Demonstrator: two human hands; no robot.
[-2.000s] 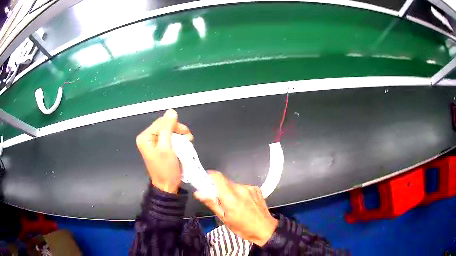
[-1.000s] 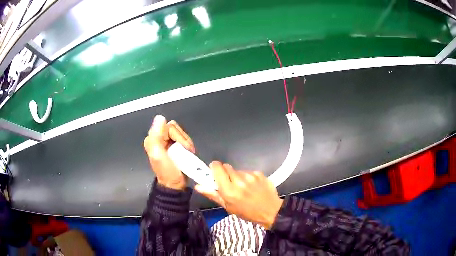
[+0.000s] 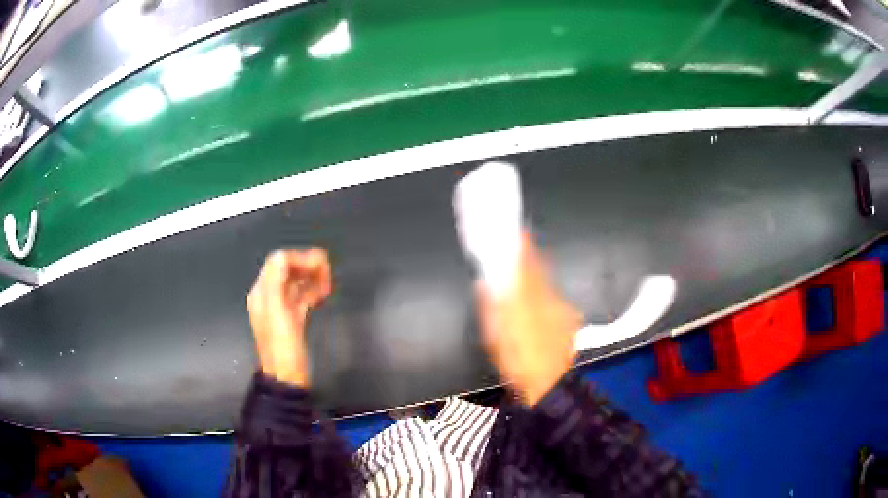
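My right hand (image 3: 531, 326) is closed around a white shell assembly (image 3: 490, 219), held over the black bench and blurred. The shell's rounded end points up toward the conveyor rail. A white curved arm (image 3: 645, 309) shows on the other side of my right hand, curving right and up near the bench's front edge. Its join to the shell is hidden by my hand. No wires can be made out on it. My left hand (image 3: 284, 316) is apart from the shell, above the bench, with curled fingers and nothing visible in it.
Black bench (image 3: 175, 321). Behind it, a white rail (image 3: 380, 173) edges the green conveyor belt (image 3: 448, 58). Another curved white arm (image 3: 21, 235) lies on the belt at far left. A dark elongated item (image 3: 863, 187) lies at the bench's right end. Red stools (image 3: 774, 340) stand beyond the front edge.
My left hand has let go of the shell and moved left. My right hand has carried the shell right and turned it more upright. The curved arm has swung right; its red wires no longer show.
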